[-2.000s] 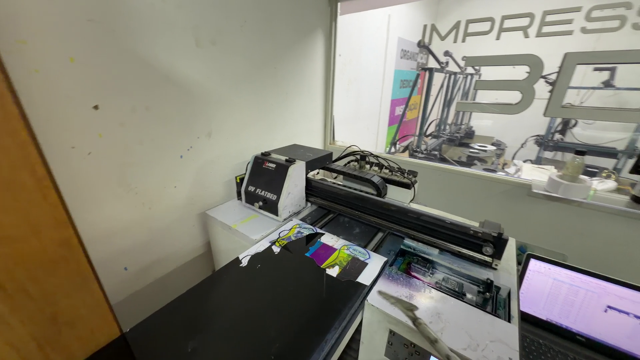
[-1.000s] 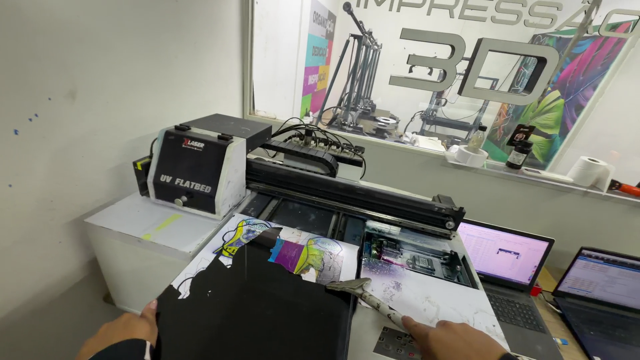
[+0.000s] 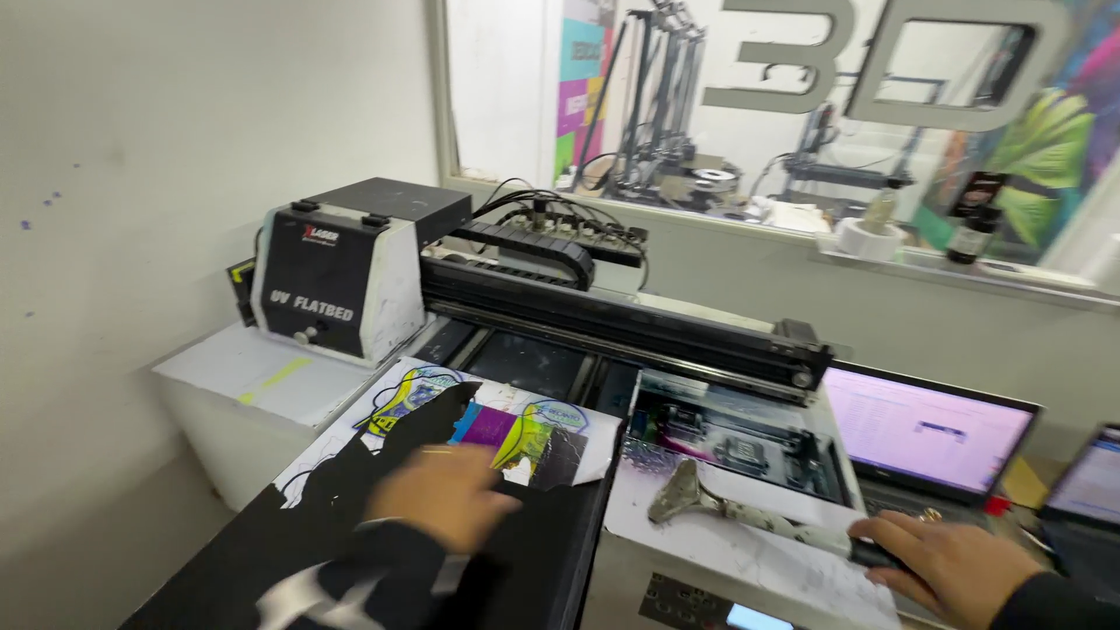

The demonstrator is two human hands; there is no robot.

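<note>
My left hand (image 3: 444,497), blurred and in a dark sleeve, is over the black sheet (image 3: 254,560) on the bed of a UV flatbed printer (image 3: 324,280). Whether its fingers touch the sheet cannot be told. Beyond it lie printed pieces in purple, yellow and blue (image 3: 490,426), beside the sheet's torn edge. My right hand (image 3: 945,556) has its fingers on the dark handle end of a paint-stained scraper (image 3: 752,516), which lies on the printer's white right-hand cover (image 3: 647,525). Whether the fingers close around the handle is unclear.
The gantry rail (image 3: 612,324) crosses behind the bed. An open bay (image 3: 735,437) with mechanical parts is at its right. Two laptops (image 3: 932,429) stand at the right. Bottles and a white roll (image 3: 869,239) sit on the window ledge. A control panel (image 3: 691,604) is at the front.
My left hand has moved from the sheet's left edge to over the sheet. My right hand has gone from pointing along the scraper to its handle end. The scraper now lies farther right, on the cover.
</note>
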